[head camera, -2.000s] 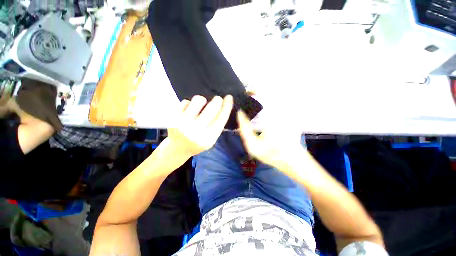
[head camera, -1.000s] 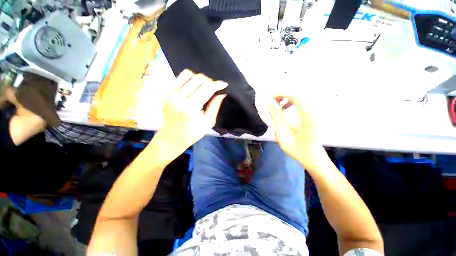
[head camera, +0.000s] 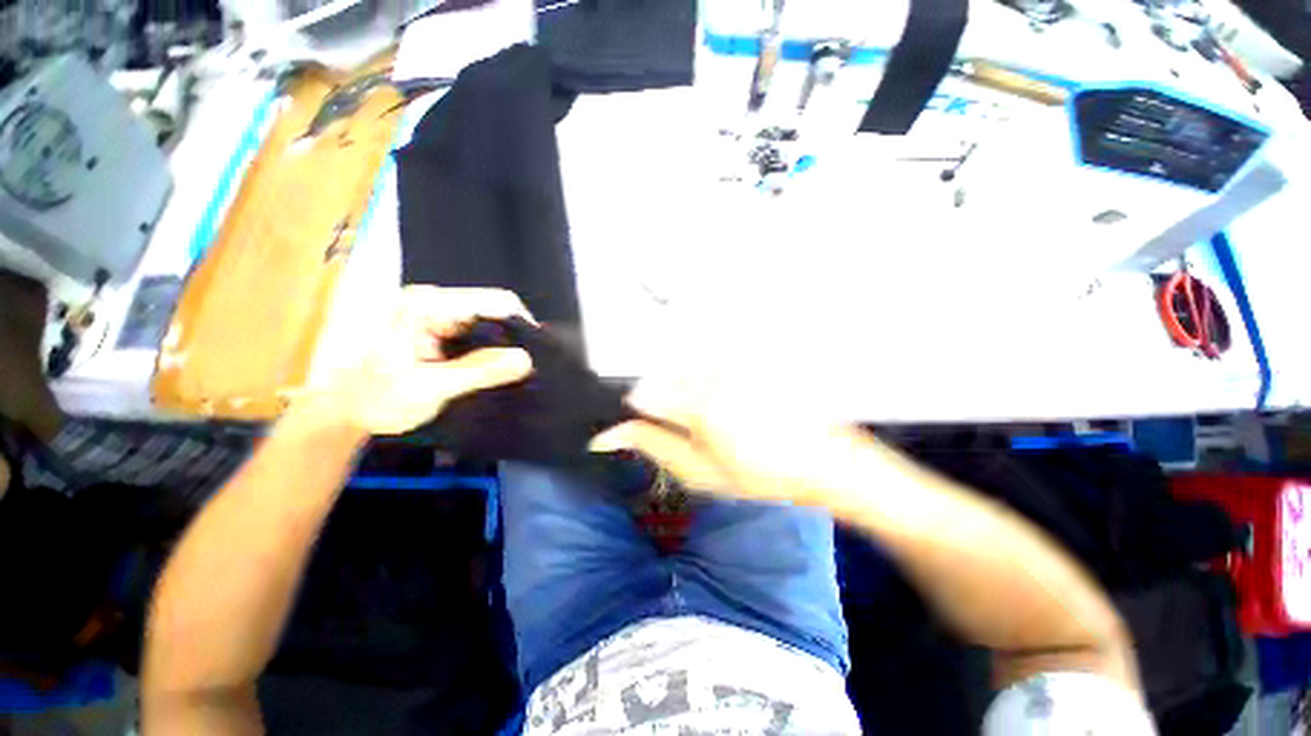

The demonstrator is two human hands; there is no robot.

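A long black sleeve panel [head camera: 489, 216] lies on the white table, its near end at the table's front edge. My left hand [head camera: 417, 360] grips the near end of the cloth on its left side, fingers and thumb around a fold. My right hand [head camera: 719, 439] pinches the right corner of the same end; it is slightly blurred. The near end hangs a little over the edge between my hands. Whether a separate cuff is there cannot be told. The needle area [head camera: 774, 151] of the sewing machine stands beyond, right of the panel.
Tape-covered cardboard [head camera: 273, 259] lies left. Stacked rib pieces [head camera: 626, 43] lie behind the panel. A black strip [head camera: 920, 65] hangs over the machine head, near the control panel [head camera: 1167, 137]. Red-handled scissors [head camera: 1193, 312] lie right. A red stool [head camera: 1265, 554] stands on the floor.
My right hand, apart from the cloth a second ago, now holds its corner. My left hand has a closer grip on the end. The view has shifted right, showing the scissors and stool.
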